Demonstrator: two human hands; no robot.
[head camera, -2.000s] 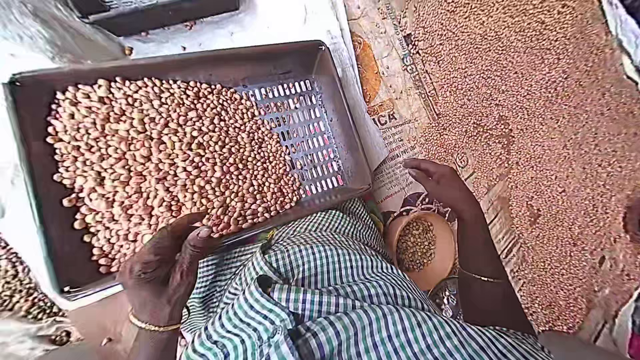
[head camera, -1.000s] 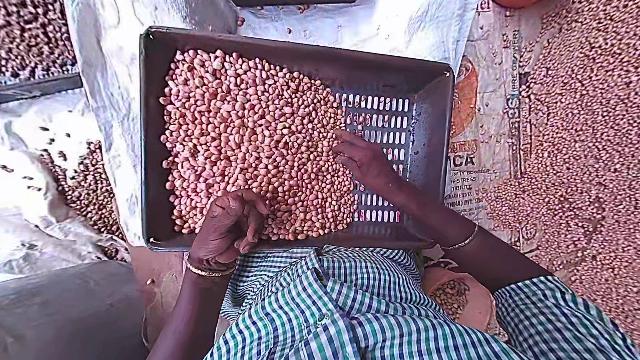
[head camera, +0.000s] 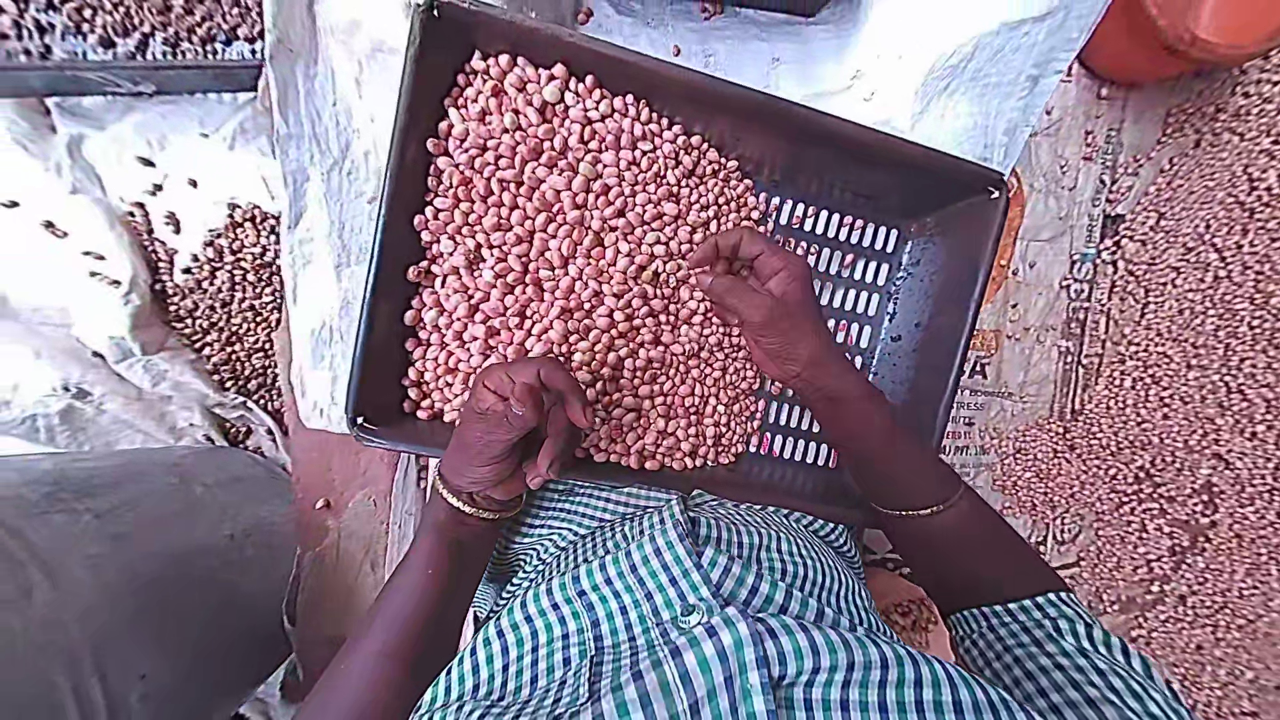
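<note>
A black plastic tray (head camera: 930, 260) with a slotted floor lies tilted across the view in front of my checked shirt. Shelled peanuts (head camera: 590, 230) cover its left and middle part, leaving slots bare on the right. My left hand (head camera: 520, 425) is over the near edge of the peanuts, its fingers curled; whether a nut is between them cannot be seen. Over the right side of the peanuts is my right hand (head camera: 755, 300), thumb and forefinger close together near the nuts. Anything pinched there is too small to tell.
Pinkish nuts (head camera: 1170, 430) spread widely at the right beside a printed sack. A red-orange container (head camera: 1170, 40) stands top right. Darker nuts (head camera: 230, 300) lie on white sheeting at the left, below another tray's edge (head camera: 130, 78). A bowl of nuts (head camera: 910, 610) is partly hidden by my right arm.
My right hand was beside the tray near the bowl two seconds ago, then came over the peanuts, where it remains. My left hand stays at the near side. The view has shifted and turned.
</note>
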